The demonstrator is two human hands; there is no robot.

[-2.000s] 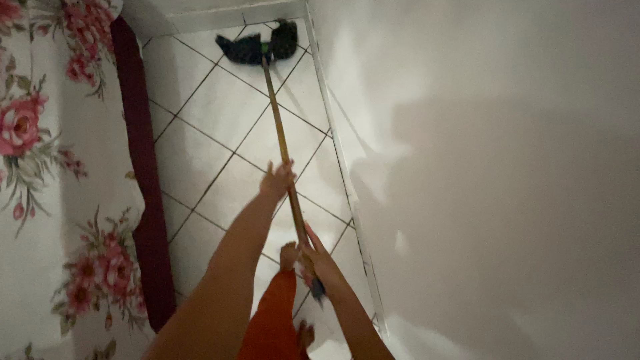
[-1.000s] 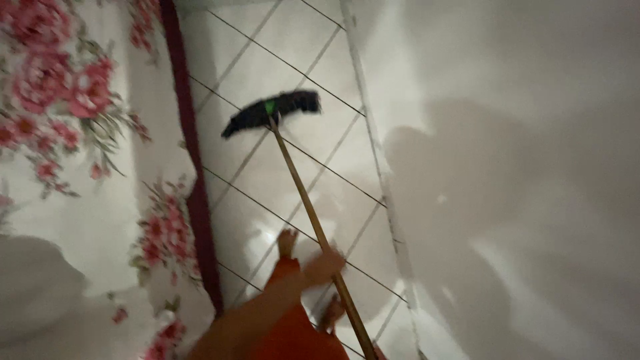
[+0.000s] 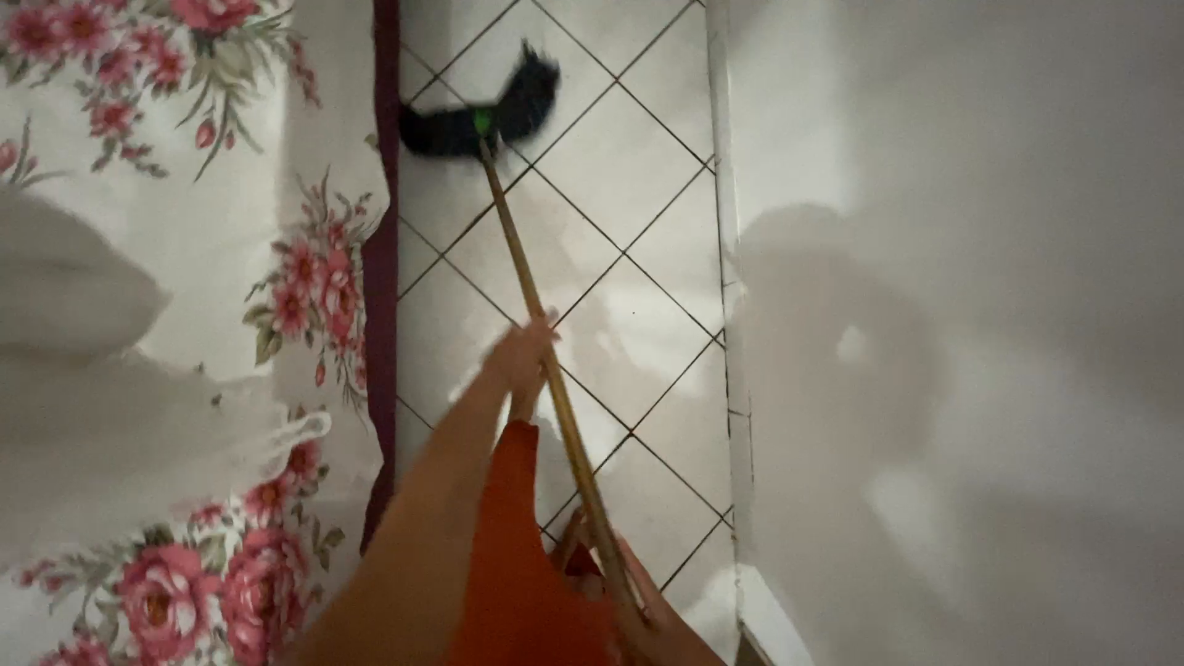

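A long wooden pole (image 3: 523, 254) slants down the middle of the view, with a blurred dark mop or broom head (image 3: 462, 125) at its far end, green at the joint. The dark head lies on the white tiled floor, its left end by the maroon edge of the bed cover. My left hand (image 3: 524, 354) is closed around the pole about midway. Lower down, my right hand (image 3: 647, 601) is on the pole near its lower end, blurred, its fingers partly hidden. Orange clothing (image 3: 518, 555) and parts of my feet show beneath my arms.
On the left lies a bed or couch with a floral cover (image 3: 185, 305) and a maroon border (image 3: 381, 277). A pale wall (image 3: 971, 111) with shadows on it runs along the right, with a baseboard (image 3: 726, 231). White floor tiles (image 3: 583, 203) with dark joints lie between.
The dark head has moved left toward the maroon border and is now bent into an angle, where it was nearly straight a second ago. The view has shifted. Both hands stay with the pole.
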